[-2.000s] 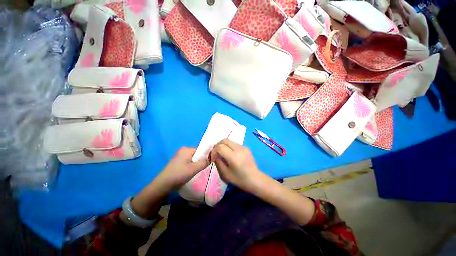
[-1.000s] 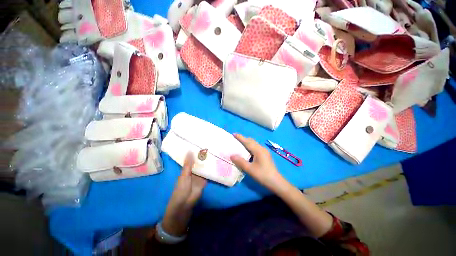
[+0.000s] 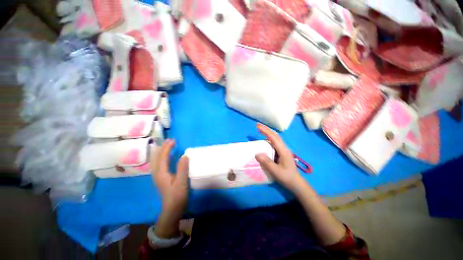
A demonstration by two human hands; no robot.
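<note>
A closed off-white flap pouch (image 3: 213, 165) with a pink flower print lies on the blue cloth in front of me, its round snap button (image 3: 231, 174) facing me. My left hand (image 3: 172, 177) is beside its left end, thumb and fingers apart. My right hand (image 3: 278, 161) is at its right end, fingers spread, thumb over the pouch's corner; whether it presses on the pouch is hard to tell. Thread snips with a magenta handle (image 3: 303, 164) lie right of my right hand, their blades partly hidden behind it.
Closed pouches (image 3: 116, 158) stand in an overlapping row at left, beside crumpled clear plastic bags (image 3: 56, 117). A large heap of pouches, many open with coral lining, fills the back and right. A larger off-white pouch (image 3: 266, 86) lies at its front. The blue cloth's (image 3: 203, 203) front edge is near me.
The pouch has turned from slanted to nearly level and sits slightly further right. My left hand has moved off it to its left end. My right hand has moved right with it.
</note>
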